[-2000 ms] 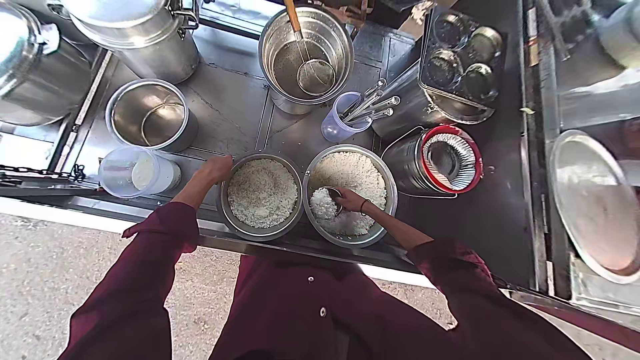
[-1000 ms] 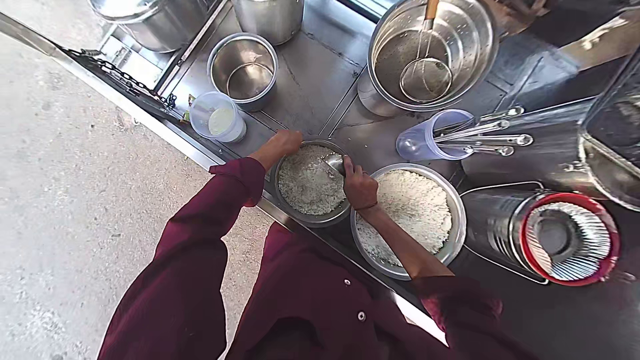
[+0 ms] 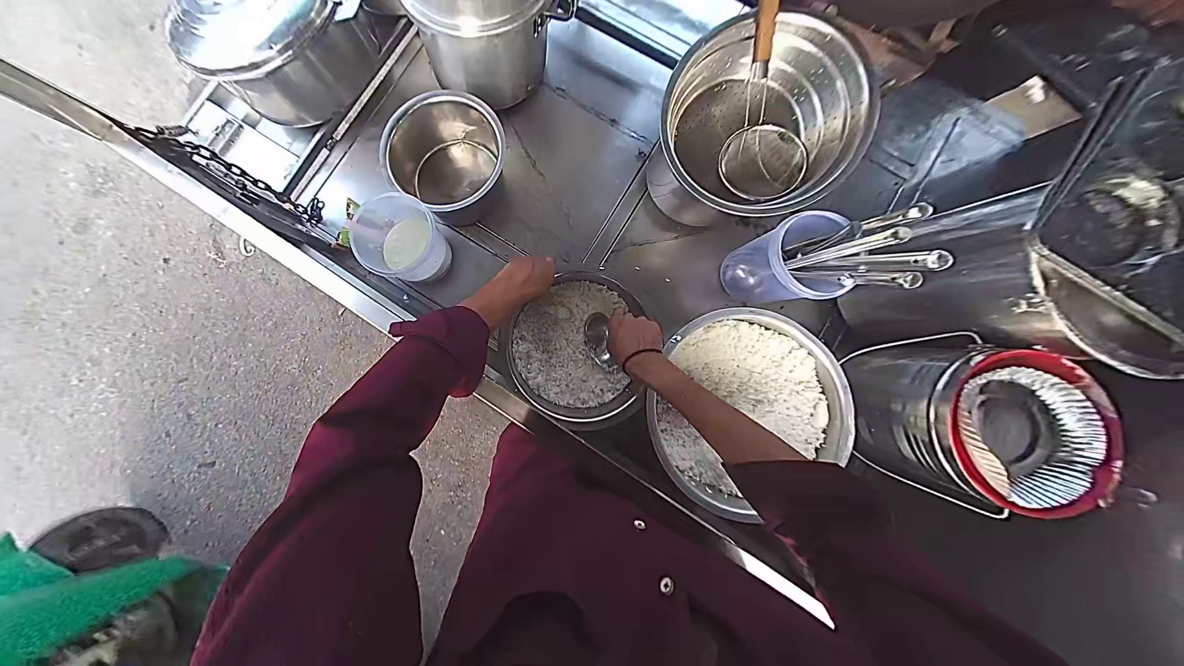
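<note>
My left hand (image 3: 525, 281) grips the upper left rim of a round metal bowl (image 3: 575, 421) that holds white, rice-like grains (image 3: 561, 344). In my right hand (image 3: 636, 339) is a small metal scoop (image 3: 599, 337), its shiny bowl over the grains near the right side; my fingers hide its handle. To the right stands a second metal bowl (image 3: 840, 407) with a fuller heap of white grains (image 3: 751, 379), partly covered by my right forearm. The two bowls stand side by side near the edge of the metal counter.
Behind are an empty metal pot (image 3: 443, 153), a plastic tub (image 3: 400, 238), and a large pot (image 3: 680, 190) with a wire strainer (image 3: 762, 157). A plastic cup (image 3: 758, 268) of metal utensils and a red-rimmed metal container (image 3: 1036, 504) stand right. A chain (image 3: 231, 176) runs along the counter's edge.
Two seconds ago my right hand was in the right bowl with a scoopful of grains; it is now over the left bowl. My left hand stays on the left bowl's rim. The view has turned.
</note>
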